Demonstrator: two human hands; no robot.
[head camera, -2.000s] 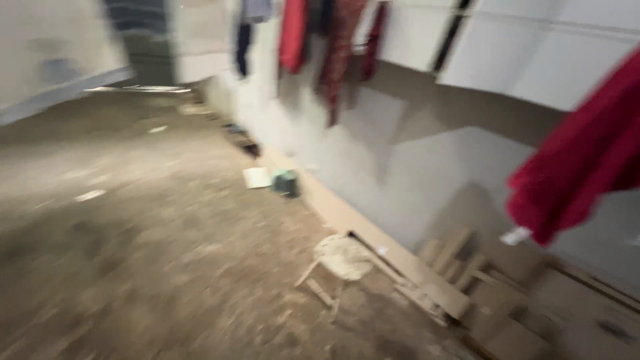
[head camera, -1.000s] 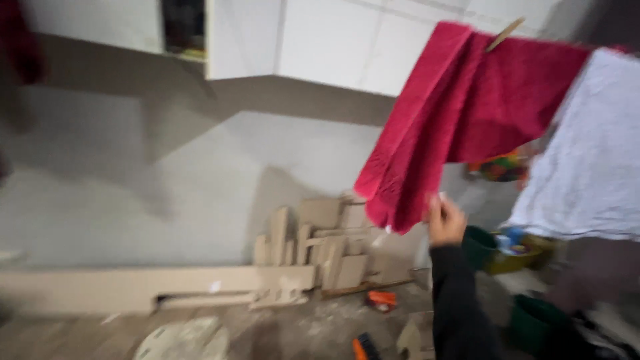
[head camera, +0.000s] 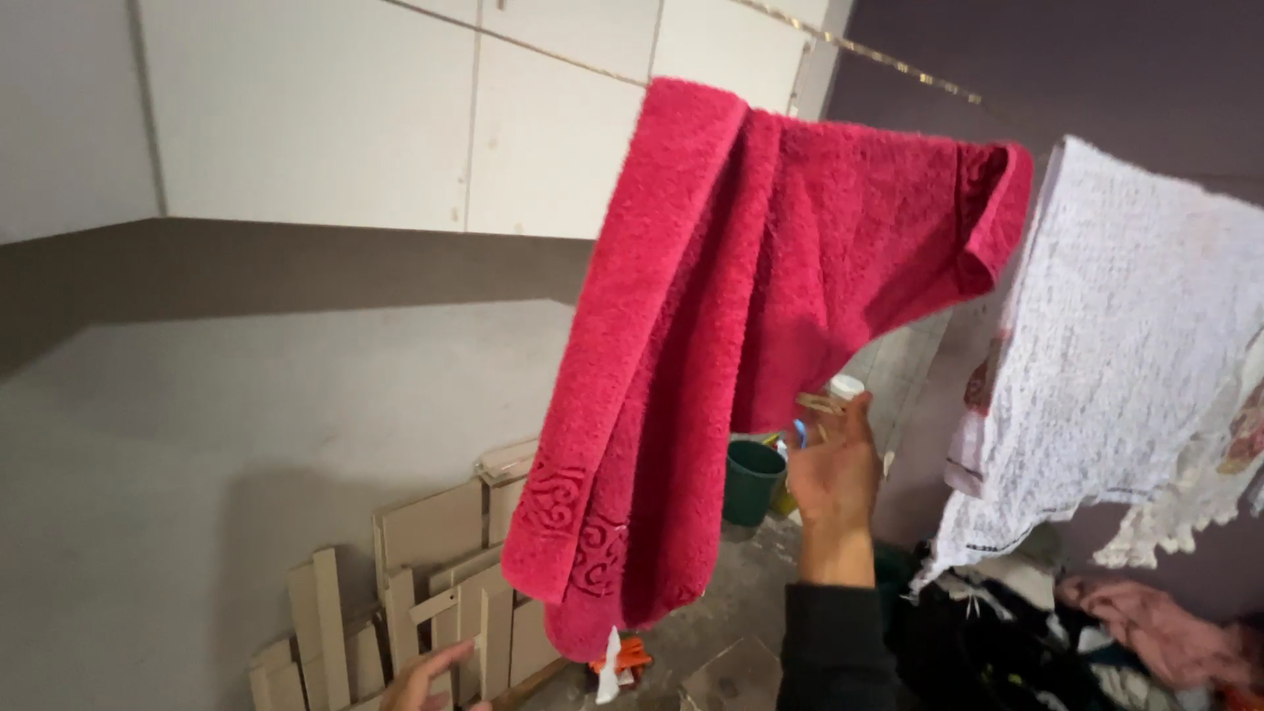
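A red terry towel (head camera: 681, 346) with a scroll-patterned border hangs folded in the middle of the view, with a white tag at its lower end. My right hand (head camera: 837, 464), in a dark sleeve, is raised just right of the towel and has a light wooden clothespin (head camera: 818, 403) at its fingertips. No clothespin shows on the towel's upper edge. At the bottom edge my left hand (head camera: 434, 681) is partly in view, left of the towel, its fingers apart and nothing seen in them.
A twisted clothesline (head camera: 869, 54) crosses the upper right. White cloths (head camera: 1136, 346) hang on the right above a heap of clothes (head camera: 1027, 632). White cabinets (head camera: 316, 118) are behind, over leaning board pieces (head camera: 434, 533). A green bucket (head camera: 752, 484) and an orange object (head camera: 627, 657) are on the floor.
The clothespin on the towel's upper edge one second ago is off it, and one is in my right hand. My left hand has come into view. The view has turned right and closer to the towel.
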